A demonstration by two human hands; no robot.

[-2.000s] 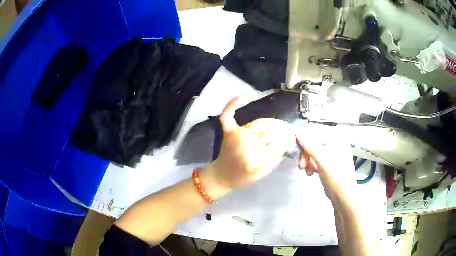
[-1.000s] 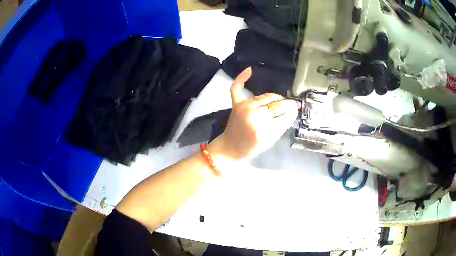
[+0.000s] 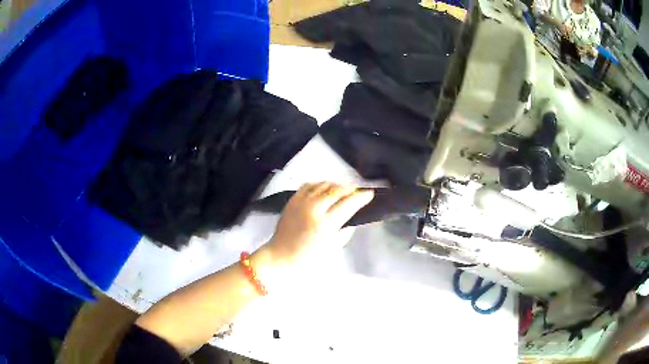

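Observation:
My left hand (image 3: 309, 220), with an orange bead bracelet, holds the edge of a black fabric panel (image 3: 388, 205) between thumb and fingers. The panel runs right to the presser foot and needle area (image 3: 445, 210) of the sewing machine (image 3: 491, 78). Part of the panel shows left of my hand. Joined black pieces (image 3: 391, 121) lie beyond, at the machine's left side. A thick fanned stack of black panels (image 3: 206, 153) lies at left, partly in the blue bin. My right hand is not clearly visible; a blurred skin-toned patch shows at the lower right edge.
The blue bin (image 3: 231, 39) stands at left with a small black bundle (image 3: 87, 98) inside. Blue-handled scissors (image 3: 480, 290) lie half under the machine arm. A small dark scrap (image 3: 276, 333) lies on the white table (image 3: 398, 313). Another person (image 3: 580, 25) is at the upper right.
My right hand has left the work area. My left hand moved left, away from the needle, along the panel. The view shifted, so the machine sits lower and more black fabric shows at the top.

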